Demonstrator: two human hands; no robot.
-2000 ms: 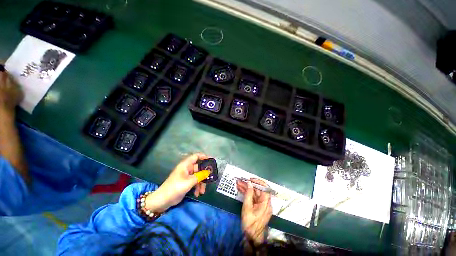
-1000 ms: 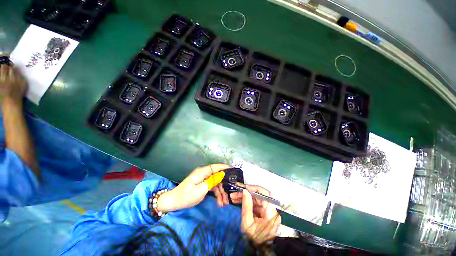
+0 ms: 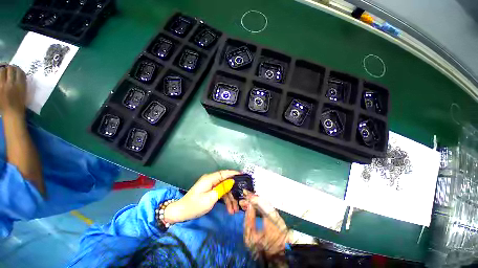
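My left hand [image 3: 202, 198], with a yellow finger cot [image 3: 225, 188] on it, holds a black watch housing [image 3: 242, 186] above the left end of a narrow white strip [image 3: 301, 201]. My right hand [image 3: 264, 225] is blurred, with its fingertips at the housing's lower right edge. I cannot make out the tweezers in it, nor any small part at its fingertips. The strip's left end is partly behind the hands and housing.
A thick black foam tray [image 3: 293, 131] holds similar housings, with one pocket empty. A second tray [image 3: 175, 123] lies angled left of it. Dark rings [image 3: 390, 165] lie on white paper [image 3: 416, 193]. Clear blisters [image 3: 456, 209] stand far right. A neighbour's hand [image 3: 11, 89] shows at left.
My right hand has moved from the strip to the housing. The tweezers, visible across the fingers earlier, no longer show clearly. My left hand and housing shifted right in the picture as the view moved.
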